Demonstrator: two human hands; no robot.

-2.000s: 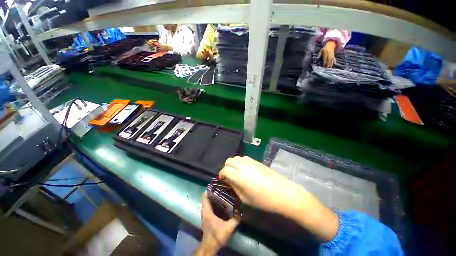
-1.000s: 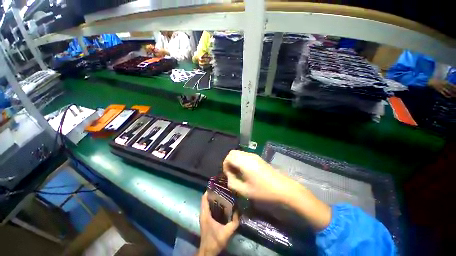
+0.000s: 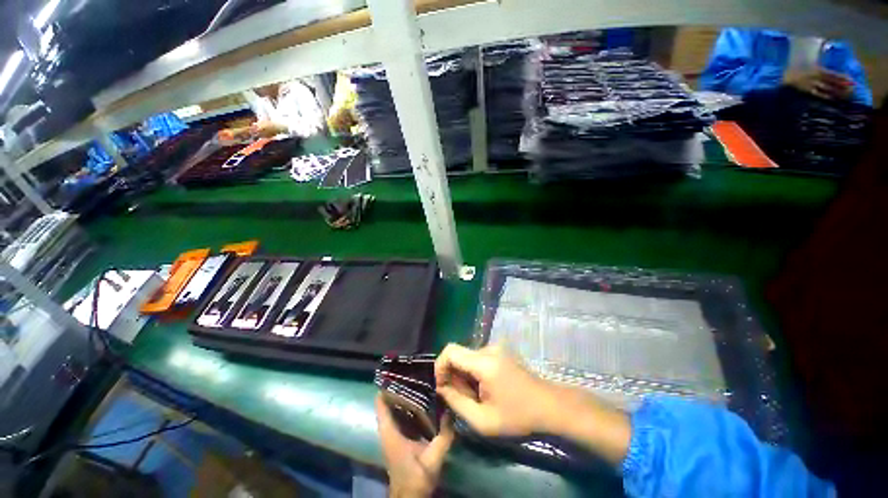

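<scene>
A dark stack of screens (image 3: 409, 387) with striped edges is held over the bench's near edge. My left hand (image 3: 413, 451) grips it from below. My right hand (image 3: 492, 389) has its fingers at the stack's right upper side; its fingertips are partly hidden, so I cannot tell whether it pinches one screen. The black slotted tray (image 3: 375, 309) lies beyond the stack, with three silver-backed display modules (image 3: 306, 301) side by side at its left. The clear blister tray (image 3: 604, 336) lies on the right, partly covered by my right forearm.
A pale metal post (image 3: 417, 136) rises behind the black tray. Orange fixtures (image 3: 177, 282) lie at its left end. Piles of trays (image 3: 618, 122) stand at the back. A crumpled item (image 3: 346, 210) lies on the green mat. Another person's blue sleeves (image 3: 745, 60) show at the back right.
The view has turned right and tilted. The stack remains in my left hand, its upper edges now more fanned. My right hand has moved from its top to its right side.
</scene>
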